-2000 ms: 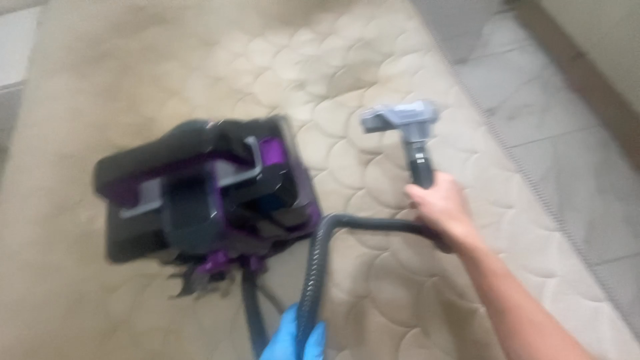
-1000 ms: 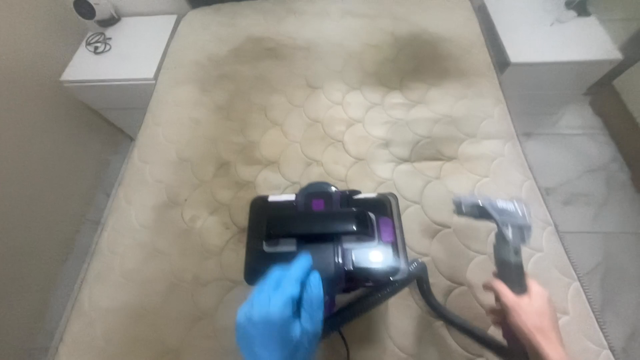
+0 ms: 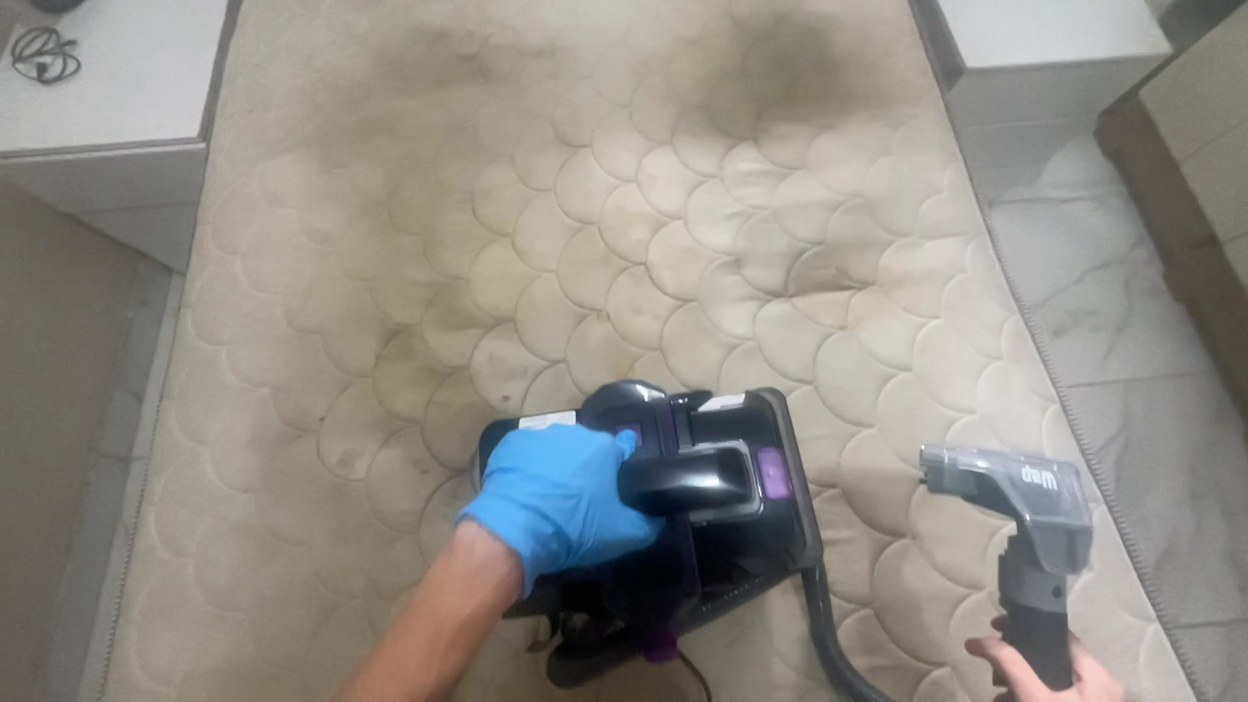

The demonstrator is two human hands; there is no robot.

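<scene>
My left hand (image 3: 570, 492), in a blue disposable glove, is closed around the top handle of a black and purple portable upholstery cleaner (image 3: 746, 556); its thumb lies by a small purple button. The machine stands on a stained, quilted beige mattress (image 3: 604, 253). At the lower right my bare right hand (image 3: 1043, 668) grips the black handle of the cleaner's hand nozzle (image 3: 1024, 497), which has a clear Wap head and is held upright above the mattress. A black ribbed hose (image 3: 829, 634) comes down from the machine's right side and leaves the bottom of the view.
A white nightstand (image 3: 107, 93) with a coiled black cable (image 3: 44, 56) is at the upper left, another white nightstand (image 3: 1048, 44) at the upper right. Grey marble-look floor tiles (image 3: 1121, 292) run along the mattress's right side. Dark stains (image 3: 790, 63) mark its far end.
My left hand held the hose two seconds ago, was over the machine one second ago, and now grips its top handle. The nozzle remains in my right hand. The view has shifted.
</scene>
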